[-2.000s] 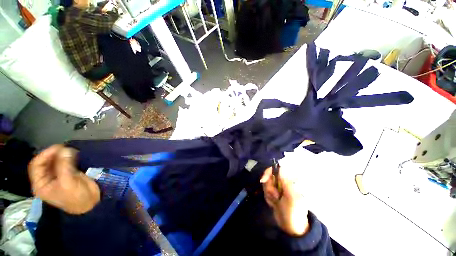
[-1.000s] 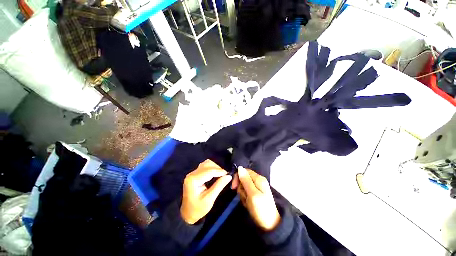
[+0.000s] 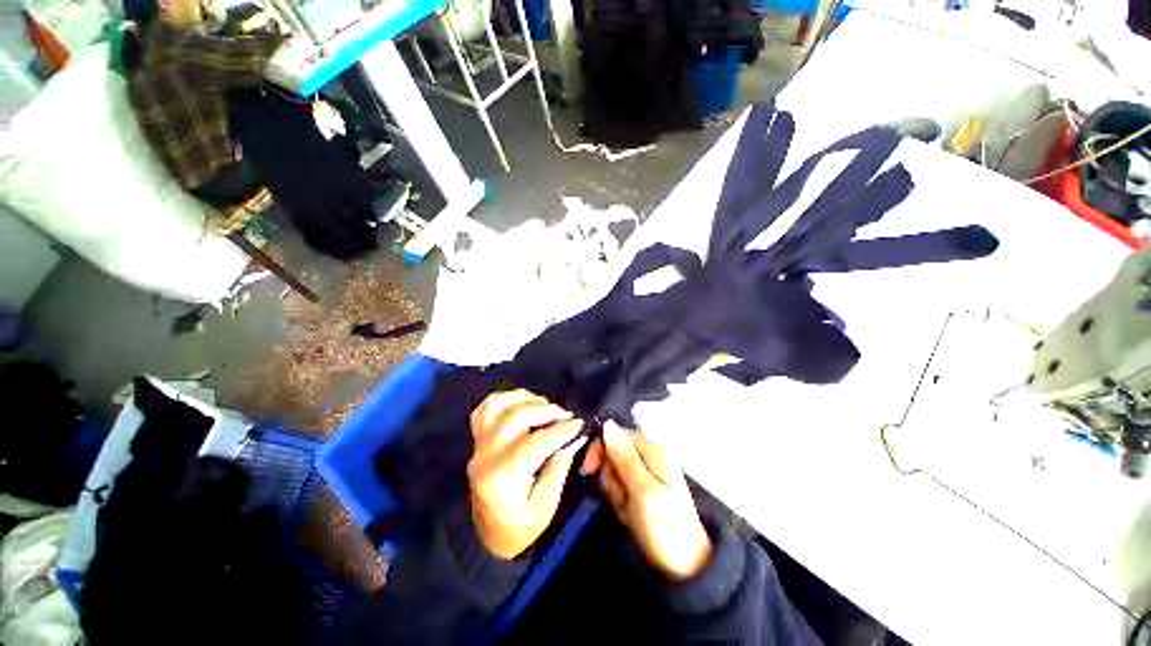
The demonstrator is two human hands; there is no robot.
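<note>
Dark navy fabric strips [image 3: 745, 297] lie in a tangled heap over the corner of the white table and hang down into the blue crate [image 3: 360, 442]. Several strip ends fan out on the table. My left hand [image 3: 520, 473] and my right hand [image 3: 646, 495] are close together above the crate. The fingertips of both hands pinch a small dark piece of the strips between them. The piece is mostly hidden by my fingers. No tool can be made out in my right hand.
White scraps [image 3: 505, 284] lie by the table corner. A sewing machine [image 3: 1098, 341] and a red basket [image 3: 1096, 202] are at right. Another crate with dark garment pieces [image 3: 171, 505] is at lower left. A person in a checked shirt [image 3: 189, 95] sits near a white sack [image 3: 107, 177].
My left hand has come back from the far left, where it held a strip stretched out, to beside my right hand. The strips on the table have shifted slightly left in view.
</note>
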